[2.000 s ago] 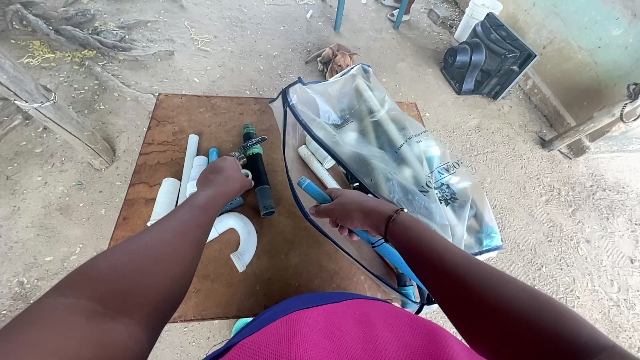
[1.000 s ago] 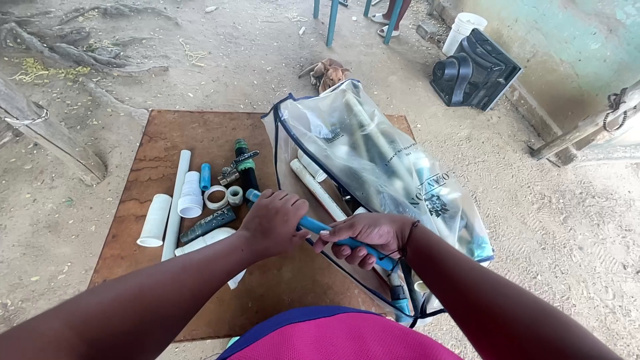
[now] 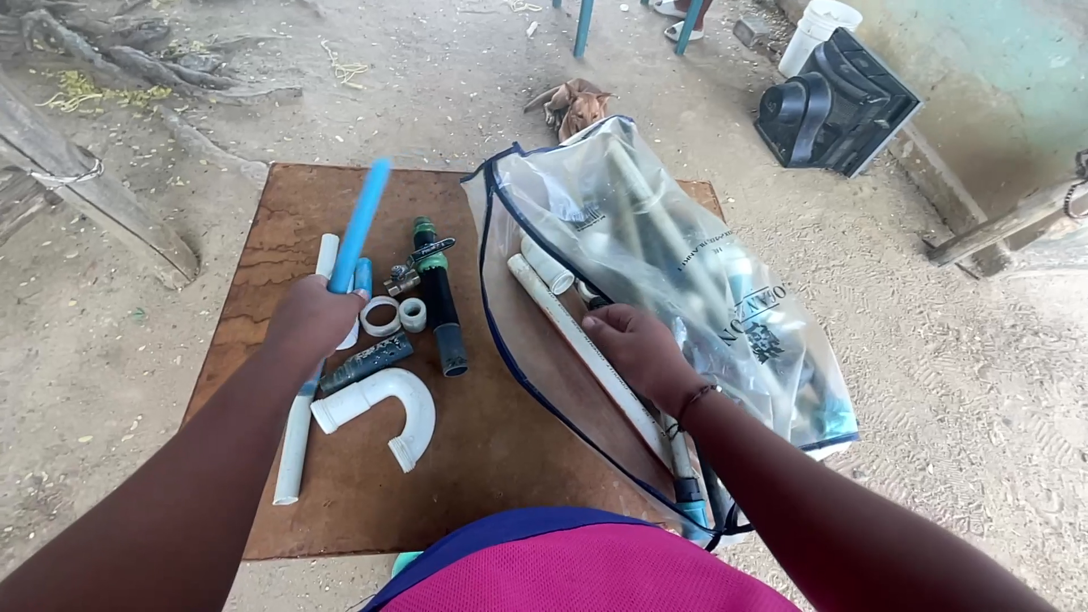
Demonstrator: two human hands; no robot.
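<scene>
My left hand [image 3: 314,319] grips a blue plastic pipe [image 3: 361,225] tilted up over the table's left side. Below it lies a long white pipe [image 3: 293,450]. Beside it are a white ring [image 3: 380,316], a small white coupling [image 3: 413,314], a dark pipe piece [image 3: 367,361] and a white U-shaped pipe bend [image 3: 416,408]. A black and green pipe with a valve [image 3: 438,297] lies just right of these. My right hand [image 3: 633,348] is inside the mouth of a clear plastic bag [image 3: 680,229], by a white pipe [image 3: 586,357]; whether its fingers hold anything cannot be told.
The brown wooden table [image 3: 493,476] bears all this. Beyond it a brown dog [image 3: 582,106] lies on the dirt ground. A black plastic object [image 3: 833,106] and a white bucket [image 3: 820,30] stand by the wall. A wooden post [image 3: 102,183] is at left; a person's feet show at top.
The blue pipe, held between both hands a second ago, is now in my left hand alone, farther left. My right hand has let go of it and moved into the bag.
</scene>
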